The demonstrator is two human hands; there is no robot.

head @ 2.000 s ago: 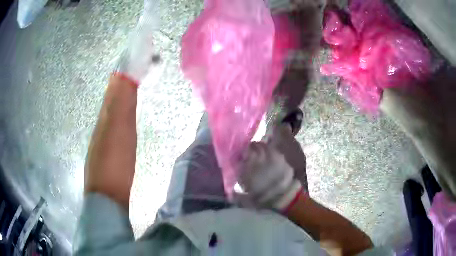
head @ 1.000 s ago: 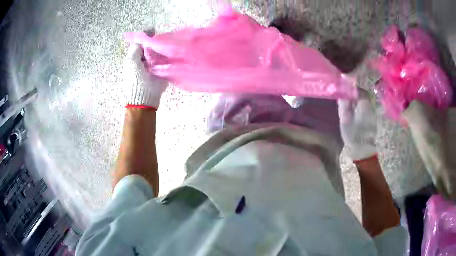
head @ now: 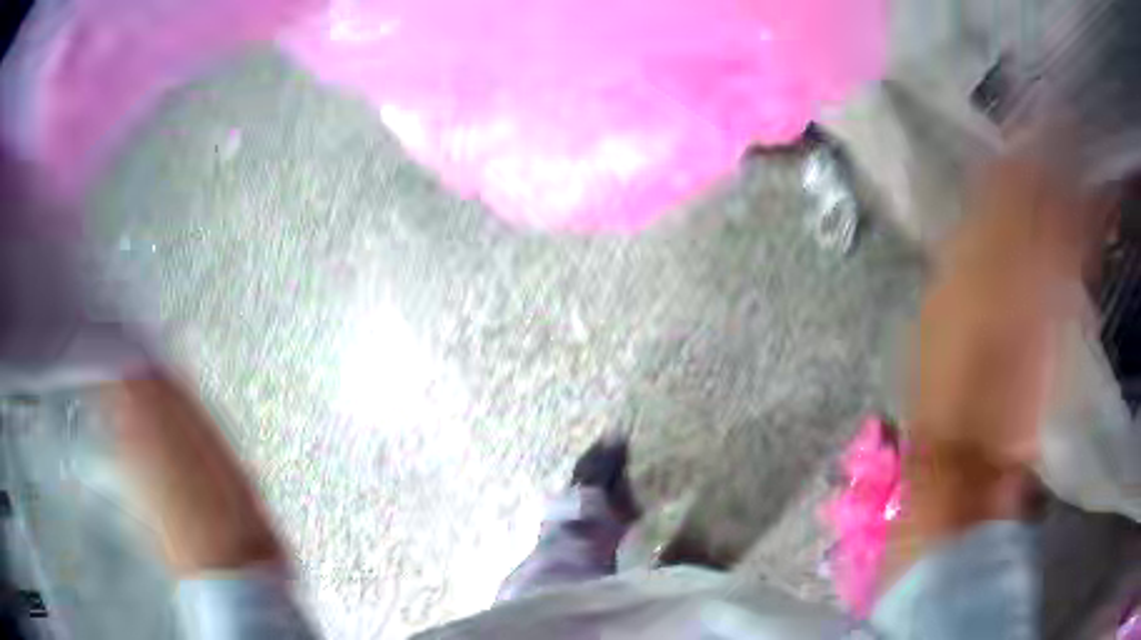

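A large glossy pink plastic bag spreads across the top of the view, blurred, with its lower edge hanging over the floor. More pink film shows at the upper left. My left hand is a pale purplish blur at the left edge, below that film; its fingers cannot be made out. My right forearm reaches up on the right, but my right hand is only a greyish blur near the top right. Whether either hand holds film cannot be told.
Speckled grey concrete floor fills the middle. A beige cover drapes at the upper right, with crumpled clear film beside it. A bright pink crumpled heap lies at the lower right. A dark shoe is at the bottom centre.
The view has shifted. My hands have gone from holding a pink bag stretched near my body to far apart at the picture's sides. Pink film now spans the top; the crumpled heap appears lower.
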